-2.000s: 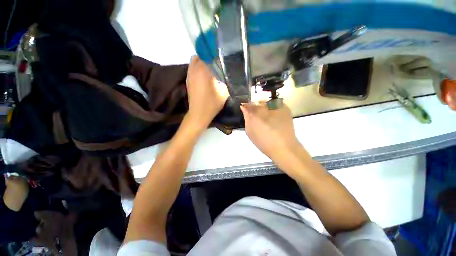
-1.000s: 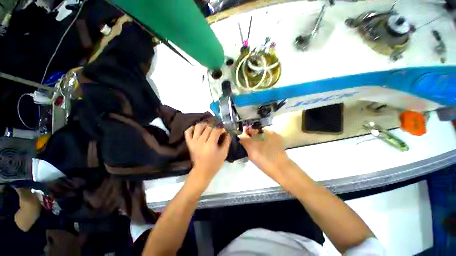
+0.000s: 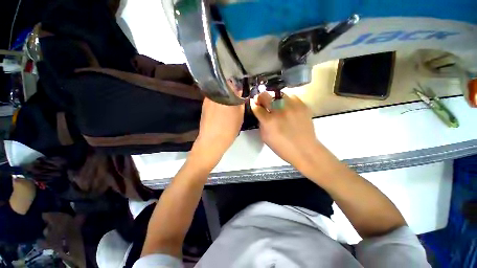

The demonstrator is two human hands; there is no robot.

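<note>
A black garment with brown stripes (image 3: 141,110) lies left of the needle and runs under the machine's left end. My left hand (image 3: 222,123) is on the garment just below the shiny guard (image 3: 201,52), its fingers hidden behind the guard. My right hand (image 3: 286,123) is close to the lit presser foot area, fingers bent at the dark cloth edge. A narrow dark strip of cloth (image 3: 250,118) shows between my hands. The white and blue machine head (image 3: 387,31) covers the needle area from above, so the exact fingertip grip is hidden.
A black smartphone (image 3: 364,75) lies on the beige machine bed. Green-handled snips (image 3: 439,107) lie right of it, and an orange object (image 3: 473,92) is at the right rim. A grey measuring strip (image 3: 387,161) runs along the table's front edge. Another person's arm (image 3: 22,196) shows at lower left.
The view has moved closer to the machine head, and the green object and coiled cord are out of view. The garment left of the needle lies straighter. My hands stay by the needle.
</note>
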